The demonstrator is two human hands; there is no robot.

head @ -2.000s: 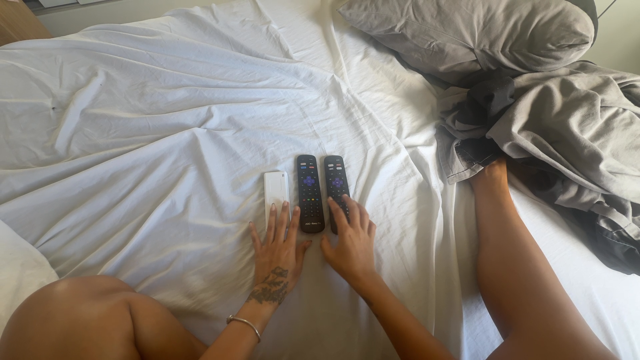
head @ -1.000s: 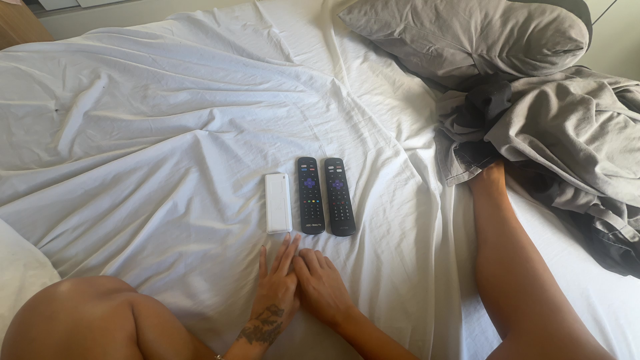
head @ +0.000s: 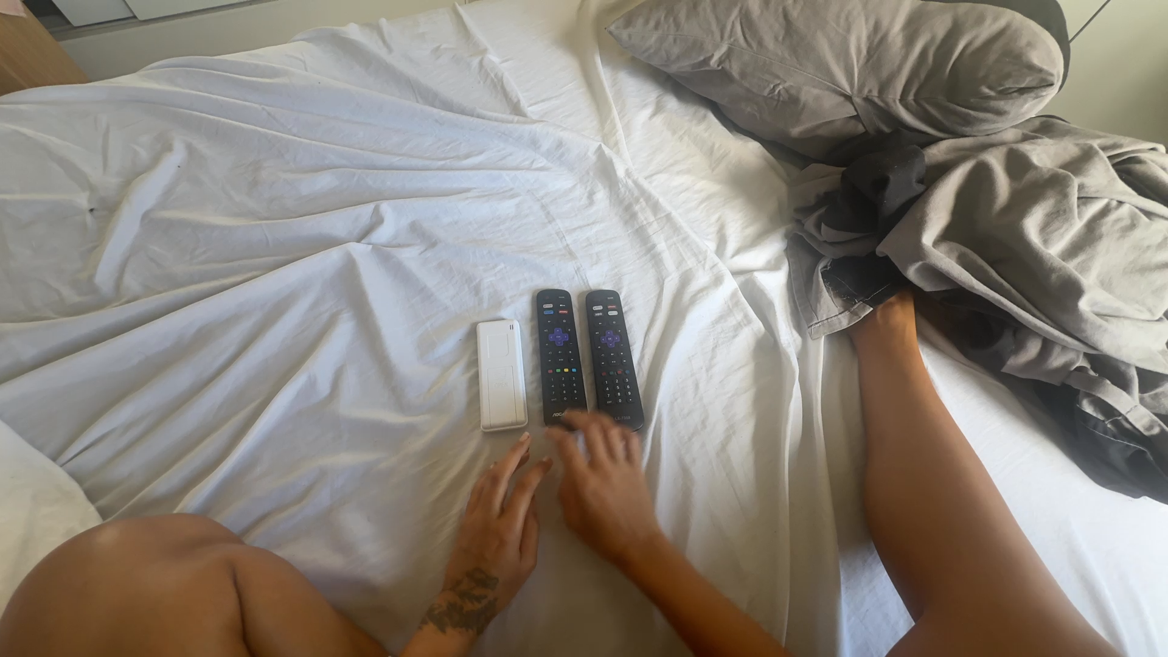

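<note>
Three handheld devices lie side by side on a wrinkled white sheet: a white remote control or similar slim device [head: 502,374] on the left, a black remote control with a purple direction pad [head: 559,351] in the middle, and a similar black remote control [head: 613,351] on the right. My left hand [head: 502,516], with a tattooed wrist, holds nothing; its fingertips are just below the white device. My right hand [head: 607,484] is at the lower ends of the black remotes, its fingers overlapping them in view. Whether they touch is unclear.
A grey pillow [head: 849,68] lies at the upper right, above crumpled grey bedding [head: 1031,246] that covers my foot. My bent knee [head: 155,584] is at the lower left and my other leg [head: 940,474] at the right, on the white sheet [head: 274,365].
Two seconds ago my fingers were over the white device and right remote. They then drew back and came together below the devices; now my hands are apart, the right one further up.
</note>
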